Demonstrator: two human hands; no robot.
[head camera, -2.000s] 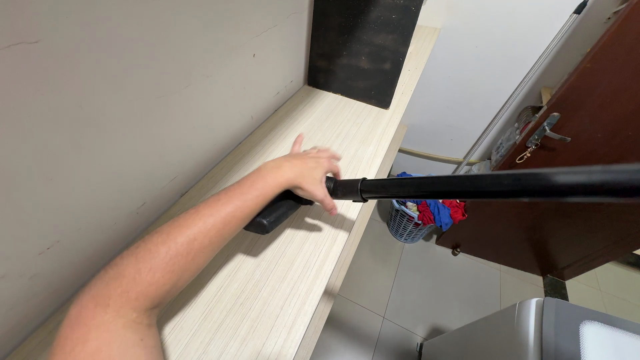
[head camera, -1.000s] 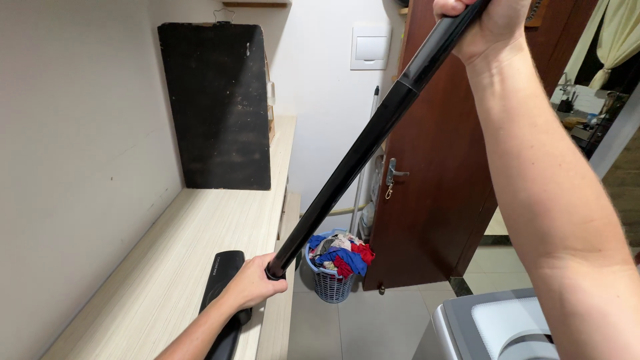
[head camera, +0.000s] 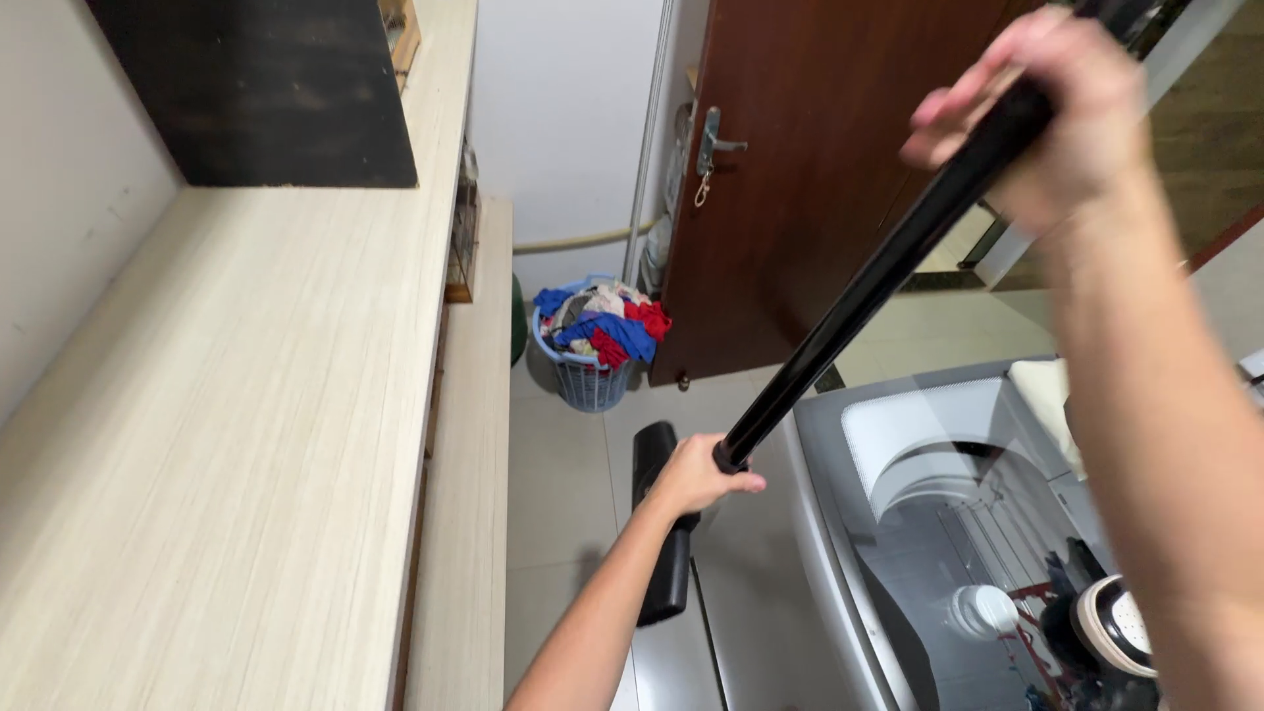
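Observation:
A black vacuum tube (head camera: 839, 326) slants from the upper right down to the middle of the view. Near its lower end, just above the black floor head (head camera: 665, 568), my left hand (head camera: 696, 474) is closed round it. The floor head hangs over the gap between the shelf unit and the washing machine; whether it touches the floor I cannot tell. At the tube's upper part is my right hand (head camera: 1066, 118), blurred, the palm against the tube and some fingers extended, so its grip is unclear.
A pale wooden counter (head camera: 247, 395) with a black board (head camera: 267, 89) runs along the left. Beyond the tiled floor (head camera: 558, 474) stands a blue laundry basket (head camera: 592, 385) full of clothes, beside a brown door (head camera: 780, 197). The washing machine (head camera: 820, 533), with a transparent lid, is at right.
The floor head was over the counter; it is now over the floor gap, my left hand moving with it. My right hand, unseen two seconds ago, is at the tube's upper part.

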